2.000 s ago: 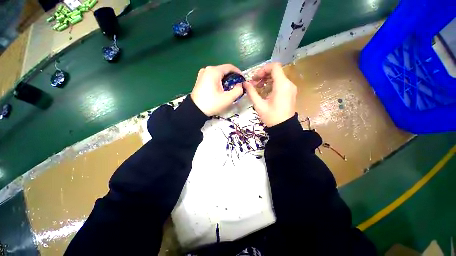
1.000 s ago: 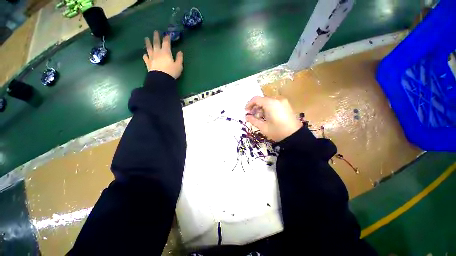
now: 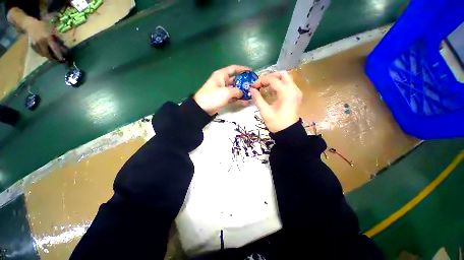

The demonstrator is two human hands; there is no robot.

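My left hand (image 3: pixel 220 91) holds a round unit (image 3: pixel 245 84) by its edge, its blue face turned up, above the far end of the white work sheet (image 3: pixel 226 195). My right hand (image 3: pixel 278 101) has its thumb and forefinger pinched together at the unit's right side. Whether a wired component is between those fingertips is too small to tell. A pile of wired components (image 3: pixel 252 143), dark red and black, lies on the sheet just below my hands.
The green conveyor belt (image 3: pixel 114 104) runs beyond the bench and carries several round units. A white metal post (image 3: pixel 301 33) stands at the belt's edge. A blue plastic stool (image 3: pixel 389 91) is at right. Another person's hand (image 3: pixel 45 39) is near green cells (image 3: pixel 76 19) across the belt.
My left hand came back from the belt and now holds a round unit. My right hand moved up from the pile to that unit. Units on the belt shifted left; another person's hand appeared.
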